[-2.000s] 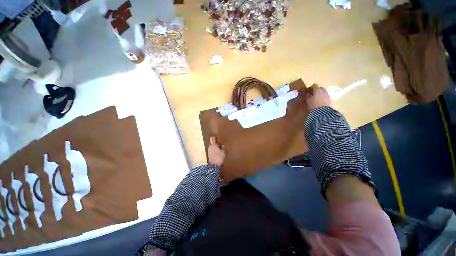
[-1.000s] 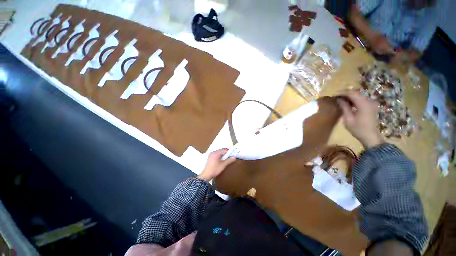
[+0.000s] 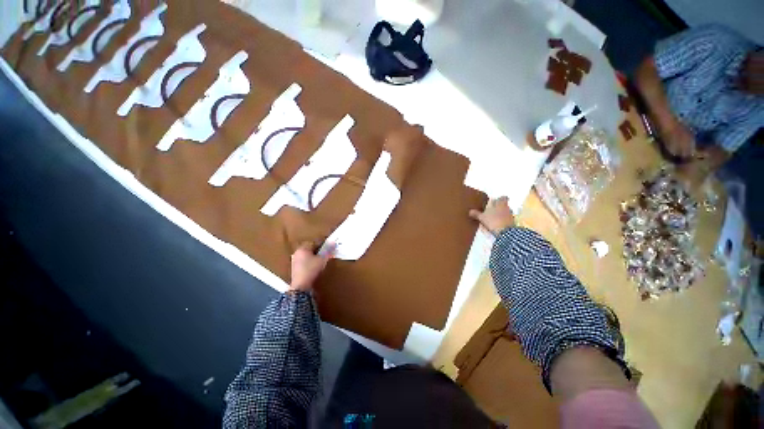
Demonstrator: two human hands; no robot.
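A brown bag panel [image 3: 419,243] with stepped corners lies at the right end of the overlapping row on the white-covered table. A white reinforcement patch [image 3: 369,218] lies on it; its handle is not clearly visible. My left hand [image 3: 307,266] grips the panel near the patch's lower end. My right hand [image 3: 494,216] holds the panel's right edge between thumb and fingers. The row behind shows white patches [image 3: 322,172] with thin brown handles [image 3: 325,191]. A brown stack of panels [image 3: 511,377] lies below my right forearm, partly hidden.
A black strap-like item [image 3: 398,54] lies beyond the row. A white bottle [image 3: 560,127], clear plastic bag [image 3: 578,172], brown squares [image 3: 568,67] and a glittering heap of small parts [image 3: 662,239] are at right. Another person's hands and checked sleeve [image 3: 708,80] are at upper right. Dark floor runs at left.
The panel was lifted from the stack on the tan board, carried left and now lies over the row's end. Both hands moved with it. The view has turned toward the white table.
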